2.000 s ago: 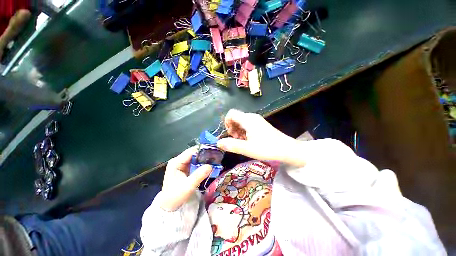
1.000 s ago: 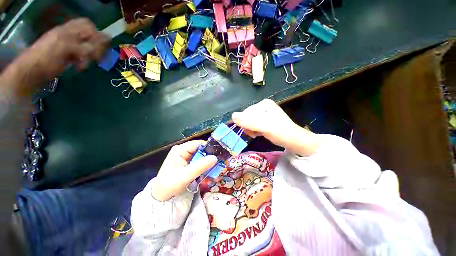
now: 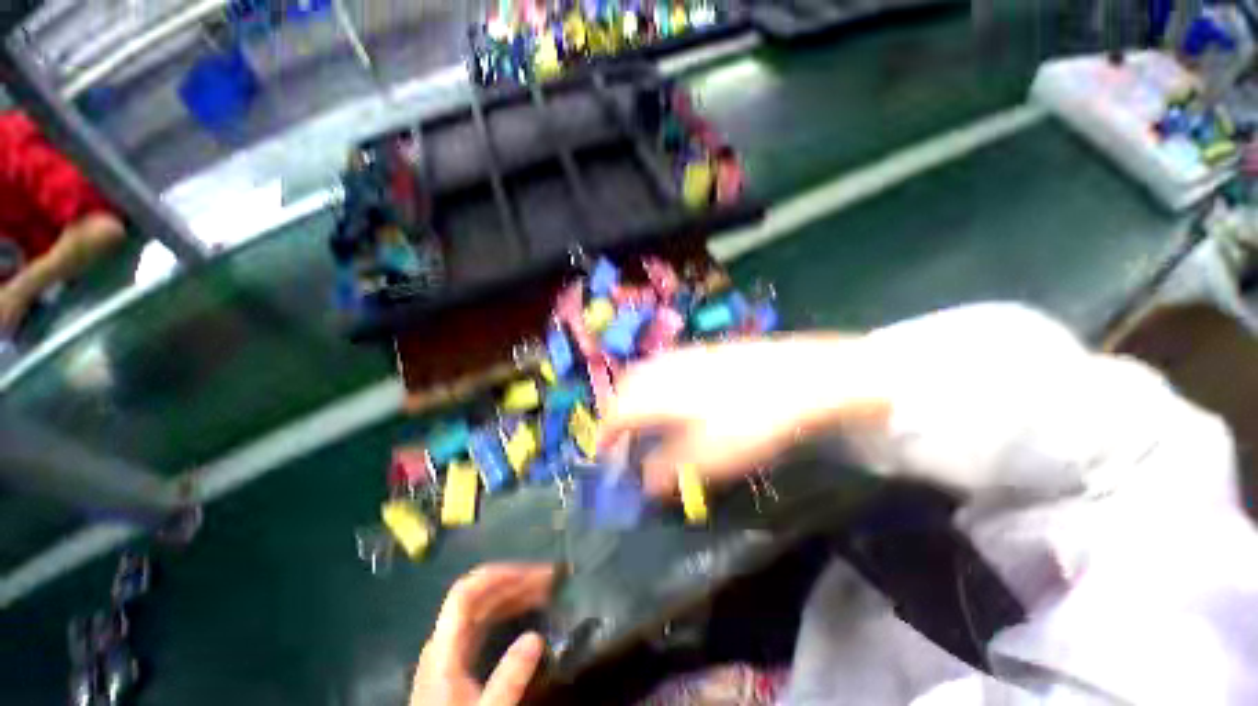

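The view is blurred. My right hand (image 3: 690, 421) reaches over the front of a heap of coloured binder clips (image 3: 522, 448). A blurred blue binder clip (image 3: 610, 497) is at its fingertips and looks held. My left hand (image 3: 476, 634) is low in the view, cut off by the bottom edge, with thumb and fingers curved. A small dark glossy piece (image 3: 580, 637) shows beside its fingers; whether it is gripped cannot be told. Small dark glossy housings (image 3: 104, 648) lie grouped on the green bench (image 3: 276, 593) at the lower left.
A black compartment tray (image 3: 538, 166) stands behind the heap, clips along its sides, over a reddish-brown board (image 3: 469, 338). More clips lie at the top. A white box (image 3: 1124, 124) with clips is at upper right. A person in red (image 3: 48, 193) is at far left.
The view has tilted up, showing the tray. My hands have separated: the right has moved from my lap to the heap. The other person's hand at the left has gone.
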